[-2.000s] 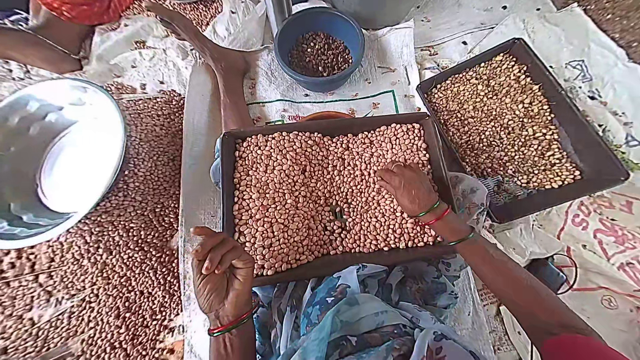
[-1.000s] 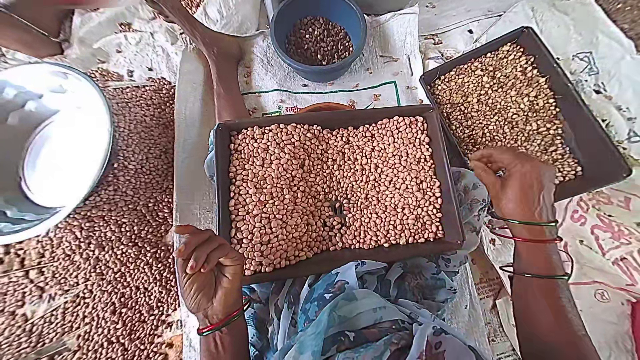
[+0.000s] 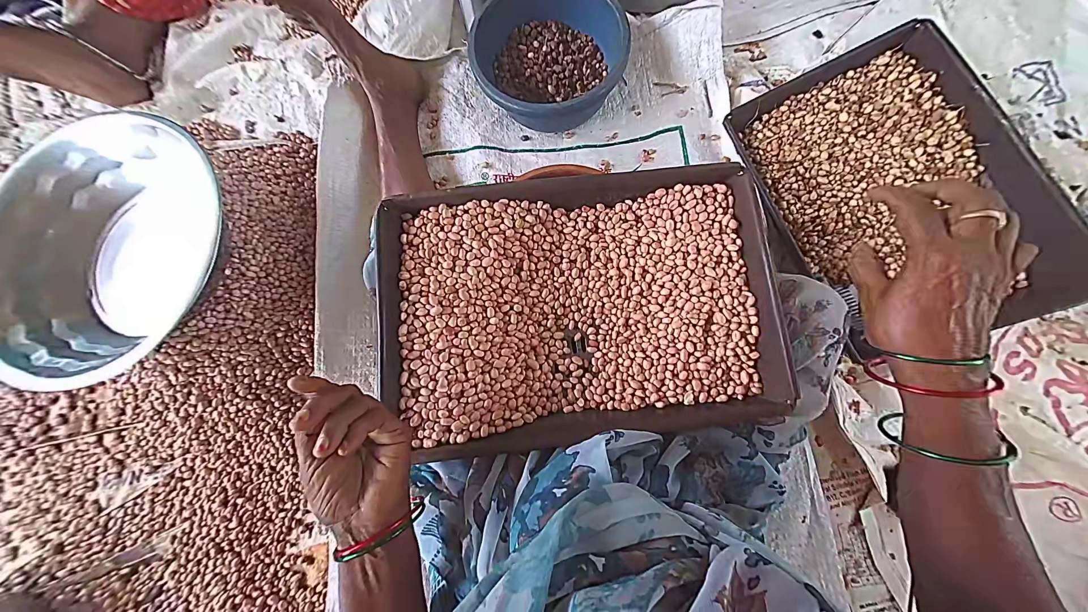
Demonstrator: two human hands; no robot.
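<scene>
A dark rectangular tray full of pinkish shelled nuts or beans rests on my lap, with a small bare spot near its middle. My left hand, fingers curled, is just outside the tray's lower left corner; whether it holds anything is not visible. My right hand is over the second dark tray at the right, its fingertips down at the smaller, yellow-brown pieces. Its palm faces down, and what is under the fingers is hidden.
A blue plastic bowl of dark pieces stands beyond the lap tray. At the left a shiny metal basin sits on a wide spread of similar nuts or beans. Printed woven sacks cover the floor. Another person's leg is at the upper left.
My right hand was over the lap tray, then moved right to the edge of the second tray, and is now over its pieces. My left hand has stayed near the lap tray's lower left corner.
</scene>
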